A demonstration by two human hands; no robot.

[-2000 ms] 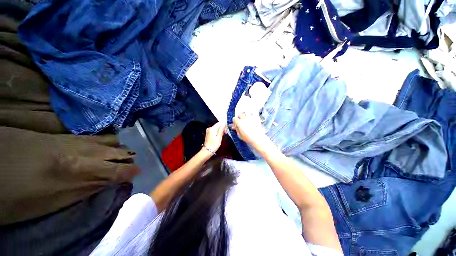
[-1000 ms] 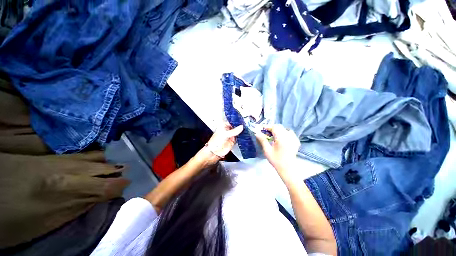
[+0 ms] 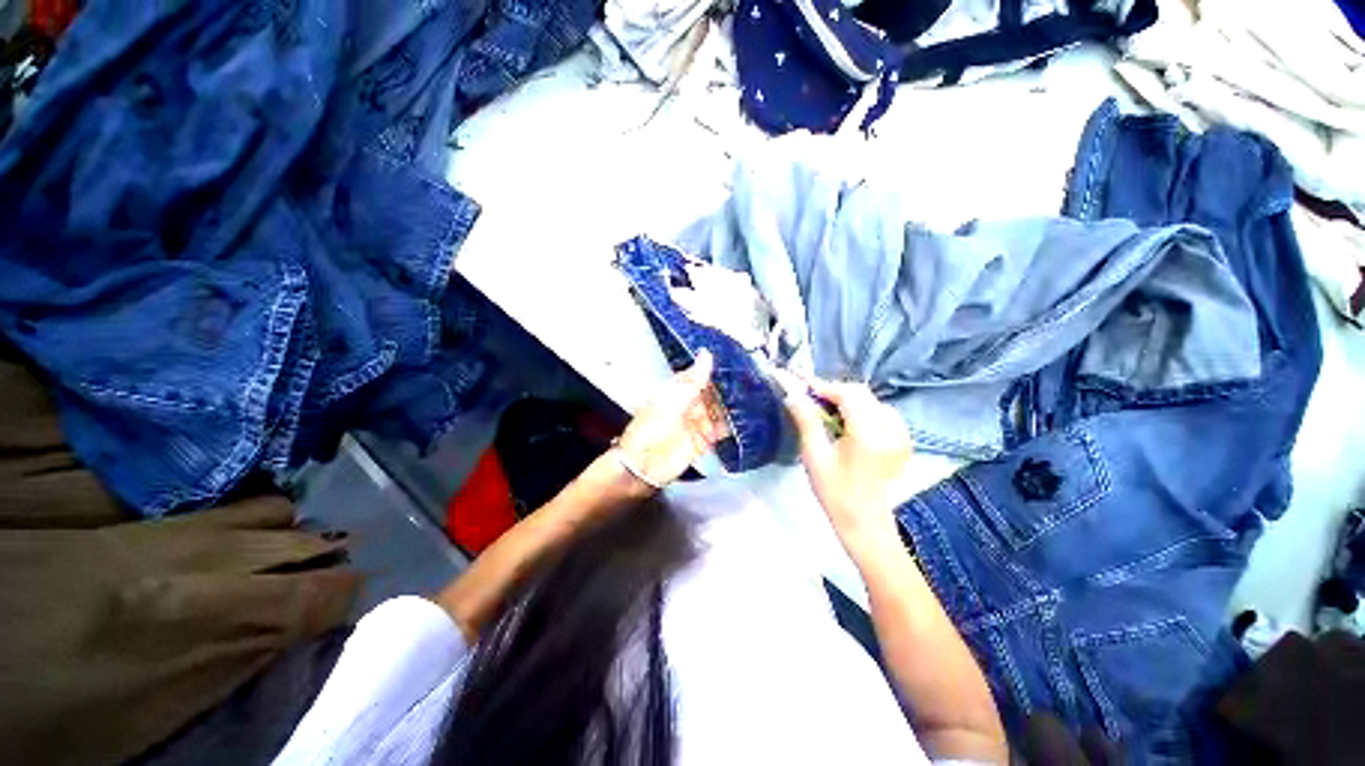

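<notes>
Inside-out pale grey-blue jeans [image 3: 958,314] lie on the white table, legs stretching right. Their dark blue waistband [image 3: 741,392] is turned up at the table's near edge, with a white pocket bag [image 3: 726,304] beside it. My left hand [image 3: 674,424] holds the waistband from the left, fingers partly behind it. My right hand [image 3: 853,449] is at the waistband's right side, closed around a small tool, mostly hidden, that shows as a dark and yellowish bit at the fingers.
A blue denim pile [image 3: 195,285] hangs at the left, above brown garments [image 3: 135,599]. Finished-side jeans [image 3: 1153,524] with a dark flower mark lie at the right. Navy printed cloth [image 3: 794,68] and cream garments [image 3: 1272,75] lie beyond. Red cloth [image 3: 482,506] shows below the table edge [image 3: 547,347].
The view has shifted, so the piles sit further left. The waistband, flat and upright before, is now bent and folded over my left fingers. My right hand has moved from loose-fingered work at it to its right edge.
</notes>
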